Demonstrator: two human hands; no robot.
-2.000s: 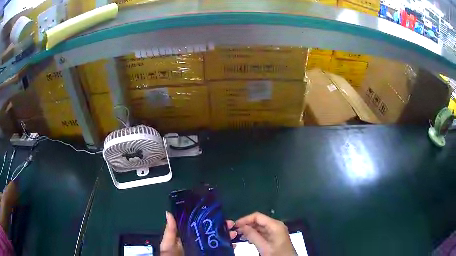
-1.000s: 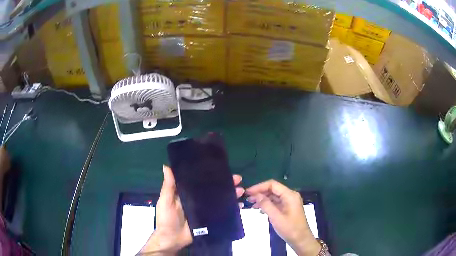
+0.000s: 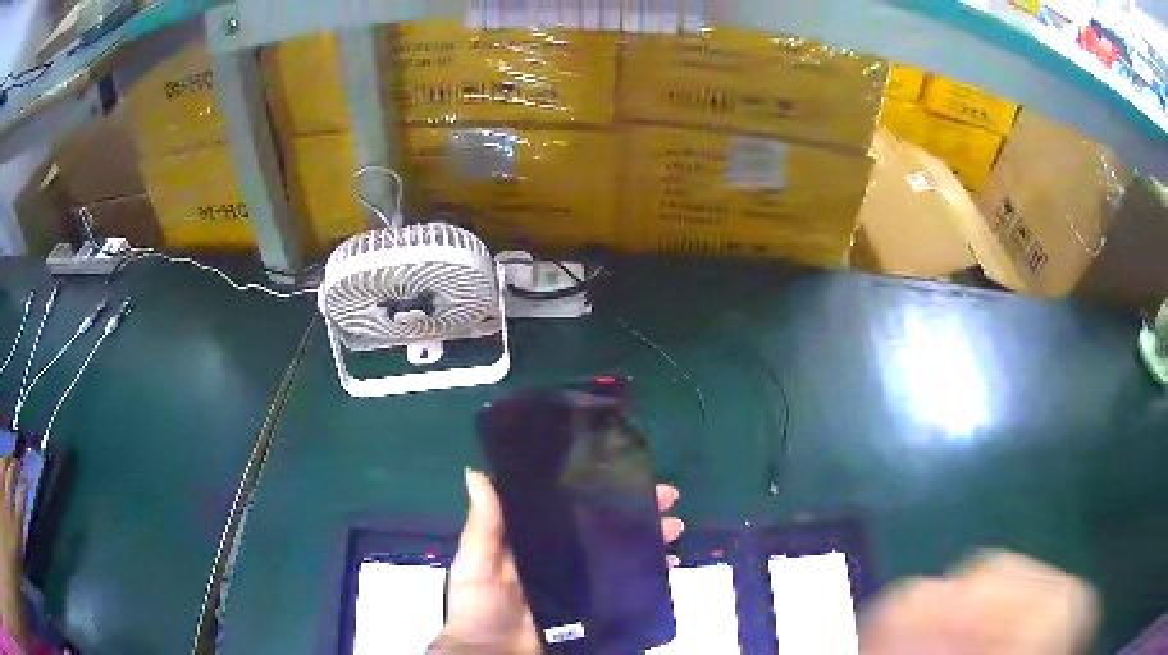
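Note:
A dark smartphone [image 3: 583,512] is upright in my left hand [image 3: 493,589], its screen black and a small white barcode label [image 3: 564,633] near its lower end. The thumb is on the left edge and fingertips show at the right edge. My right hand [image 3: 980,614] is blurred at the lower right, away from the phone; its fingers cannot be made out. Below and behind the phone, a dark tray [image 3: 756,544] holds phones with white lit screens [image 3: 815,612], cut off by the bottom edge.
A white desk fan [image 3: 413,307] stands behind the phone, with a power strip [image 3: 548,284] beside it. White charging cables [image 3: 80,365] and another person's hand [image 3: 16,505] are at the left. Yellow cartons [image 3: 756,90] stand behind the bench, under a green-edged shelf.
The phone's screen has gone from a lit blue pattern to black. My right hand has moved from beside the phone to the lower right. The view has shifted.

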